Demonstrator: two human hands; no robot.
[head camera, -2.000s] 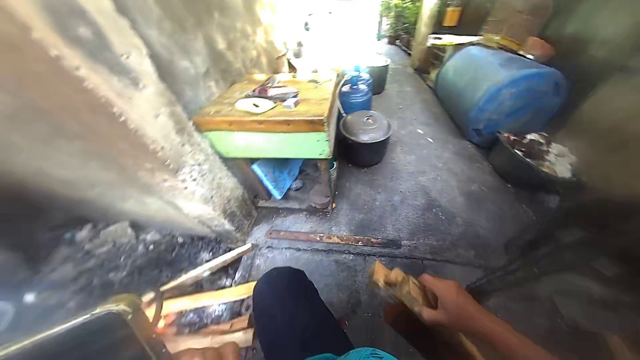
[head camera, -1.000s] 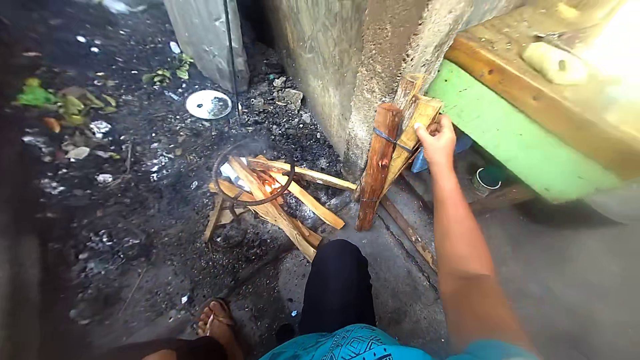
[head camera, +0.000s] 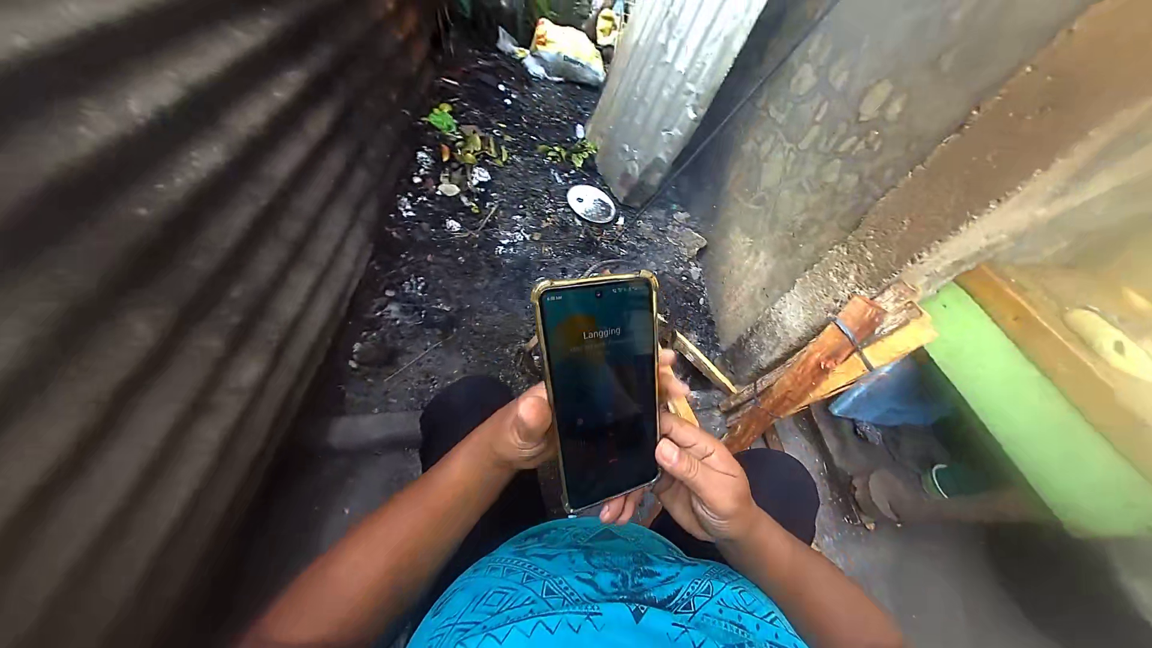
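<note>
A smartphone in a clear case with yellowish edges (head camera: 601, 396) is upright in front of my chest, its dark screen facing me and bearing some writing. My left hand (head camera: 526, 427) grips it from the left side, the thumb along the edge and fingers behind. My right hand (head camera: 706, 477) holds its lower right edge, with some fingertips showing under the phone. Behind the phone, mostly hidden, are sticks of firewood (head camera: 704, 362) on the ground. To the right, a tied bundle of split wood (head camera: 810, 369) leans by the wall's foot.
A corrugated wall (head camera: 180, 270) runs along the left. Ahead on the dark, ashy ground lie a round metal lid (head camera: 591, 204), green leaves (head camera: 569, 153) and a white and yellow sack (head camera: 567, 51). A corrugated sheet (head camera: 670, 90) leans near the rough wall (head camera: 828, 135). A green-sided wooden table (head camera: 1035, 414) stands right.
My right hand has let go of the wood bundle it touched a second ago and is now on the phone. The phone is now in front of the fire spot, hiding most of it.
</note>
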